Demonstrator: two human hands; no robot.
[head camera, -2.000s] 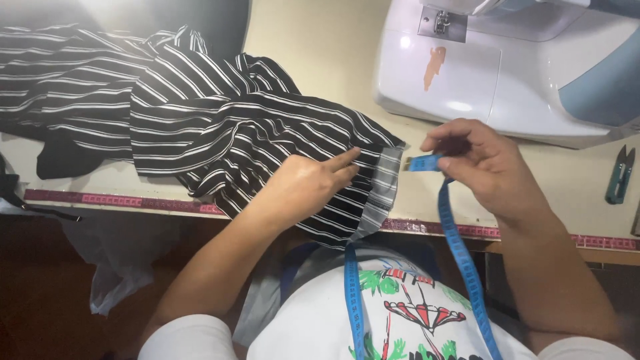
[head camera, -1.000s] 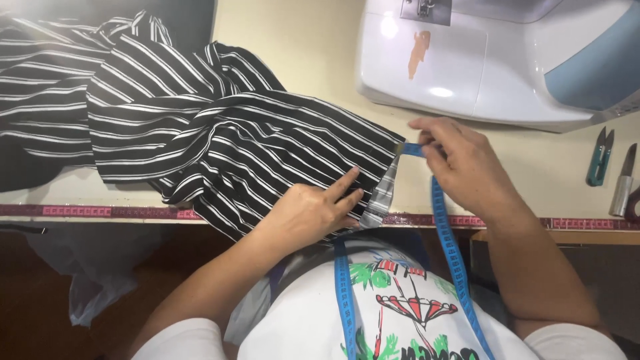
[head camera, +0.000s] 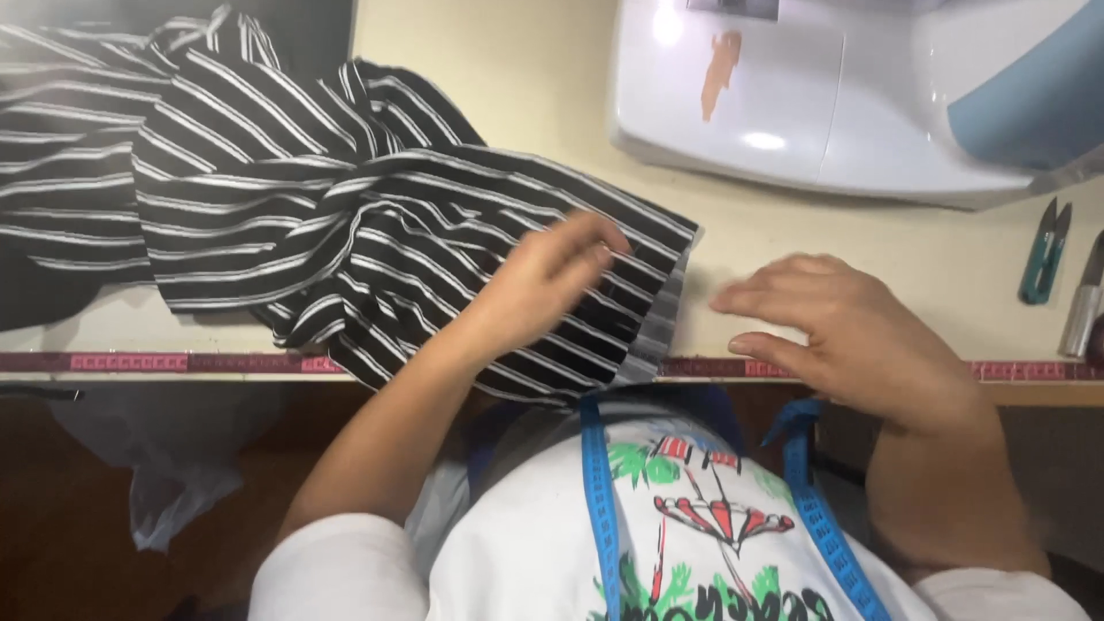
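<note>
Black fabric with white stripes (head camera: 431, 216) lies bunched on the table, its right end flat with a grey underside edge (head camera: 660, 332) showing. My left hand (head camera: 552, 276) is over the flat part, fingers bent and slightly blurred; whether they touch the cloth is unclear. To the right of the cloth's edge, my right hand (head camera: 828, 328) is over the table's front edge, empty, thumb and fingers apart. A blue tape measure (head camera: 599, 509) hangs down both sides of my printed white shirt, one free end below my right hand.
A white sewing machine (head camera: 776, 112) stands at the back right. Green-handled thread snips (head camera: 1045, 254) and a metal-ended tool (head camera: 1082, 302) lie at the right. A pink measuring tape (head camera: 129, 360) runs along the table's front edge. A translucent plastic bag (head camera: 172, 466) hangs lower left.
My right hand has let go of the blue tape measure, whose end was at the cloth's edge and now hangs below it. My left hand's fingers have changed position over the cloth.
</note>
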